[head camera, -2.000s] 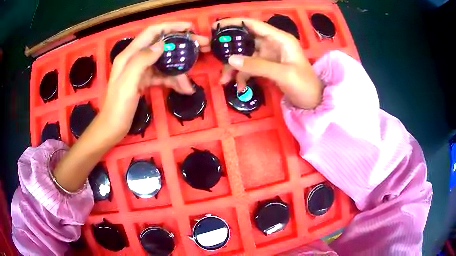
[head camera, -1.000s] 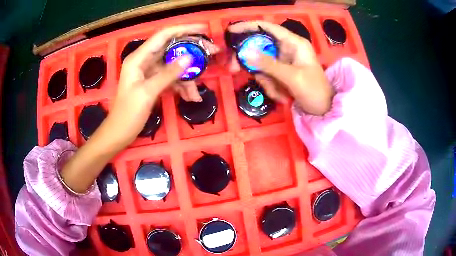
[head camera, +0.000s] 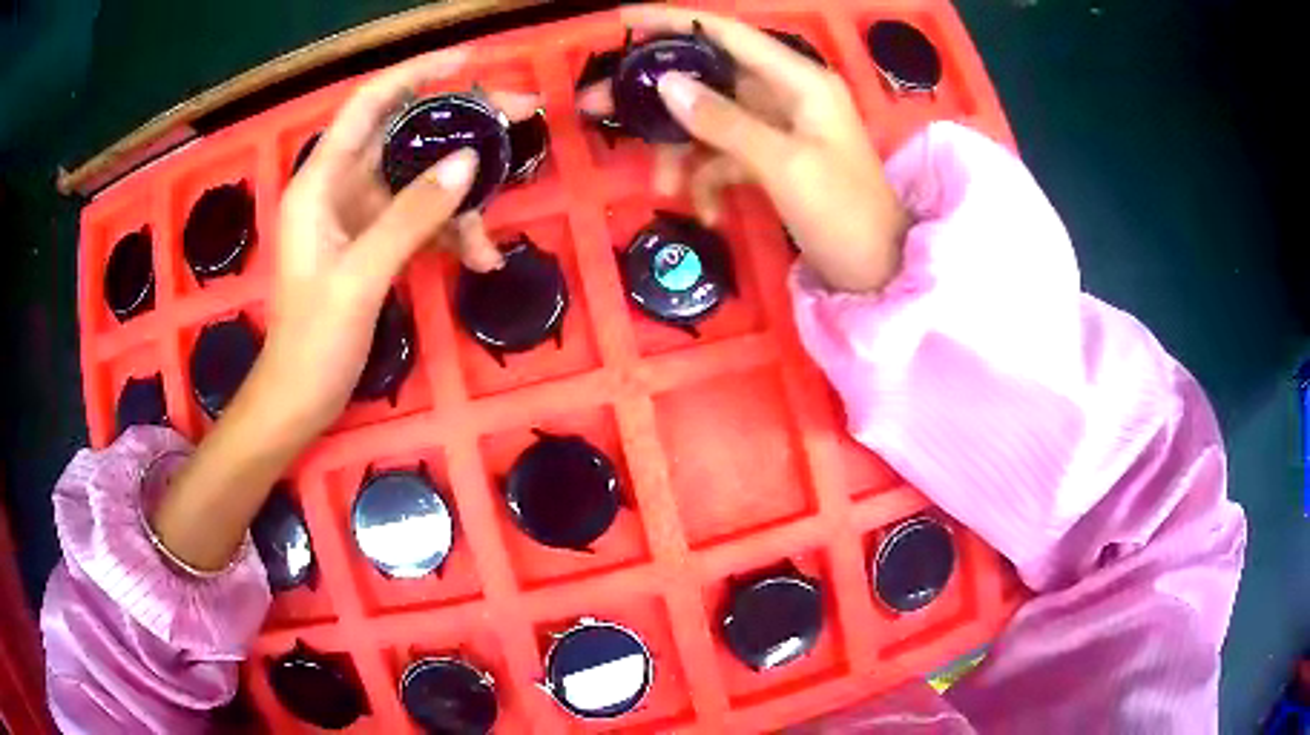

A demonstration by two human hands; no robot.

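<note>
My left hand [head camera: 352, 216] holds a round black watch head [head camera: 431, 144] above the foam tray, thumb on its lower right face. My right hand [head camera: 797, 144] holds a second watch head [head camera: 664, 98], thumb on its face. Both held screens look dark, with faint marks too small to read. Under my right hand, a watch head with a teal-graphic screen [head camera: 677, 270] lies in a pocket. A dark watch head [head camera: 513, 297] lies in the pocket to its left.
The red foam tray [head camera: 647, 474] holds several more dark watch heads, some with whitish patches on their faces. One pocket [head camera: 733, 457] shows no watch. A thin wooden-like edge [head camera: 287, 89] runs behind the tray. Pink sleeves [head camera: 991, 359] cover parts of the tray's sides.
The held screens went from a menu with a green mark to bright blue and purple, and now look dark. My hands have moved slightly apart, and both thumbs rest on the faces.
</note>
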